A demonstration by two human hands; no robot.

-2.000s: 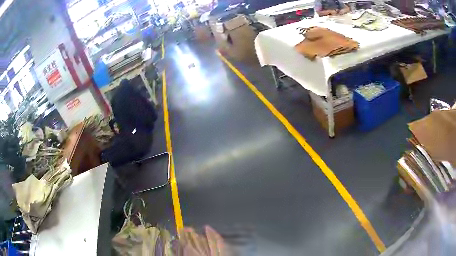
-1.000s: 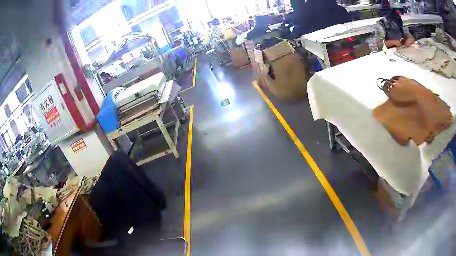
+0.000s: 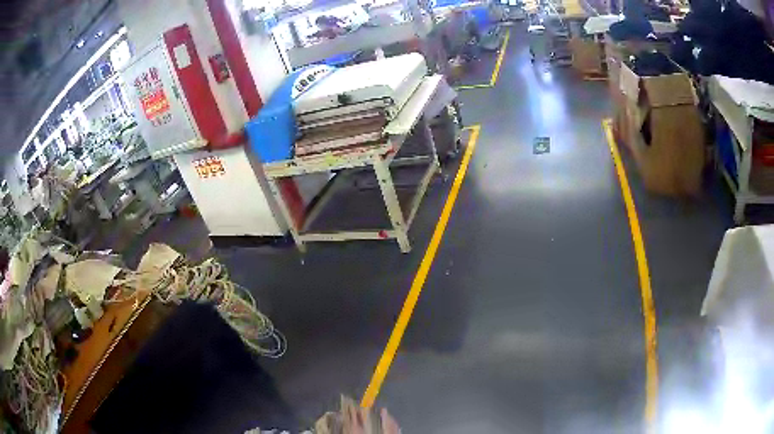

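Neither of my hands is in the picture. Nearest in front of me, at the bottom edge, is the top of a pale beige and pinkish bundle of pieces [image 3: 361,420], cut off by the frame. A dark, black shape [image 3: 191,373], too plain to tell, stands at the lower left. Beside it is an orange-brown board or panel [image 3: 102,364] with beige bag pieces [image 3: 98,278] and looped pale handles [image 3: 242,309] heaped around it.
A grey floor aisle [image 3: 526,254] runs ahead between yellow lines. A white-framed table [image 3: 386,191] with stacked sheets and a blue cover [image 3: 272,127] stands left, by a white cabinet [image 3: 233,199]. A cardboard box [image 3: 675,144] and a white-covered table [image 3: 747,271] are at right.
The view has moved forward along the aisle and turned left. The sheet-stack table is larger and nearer; the covered table with brown pieces has left the view at right.
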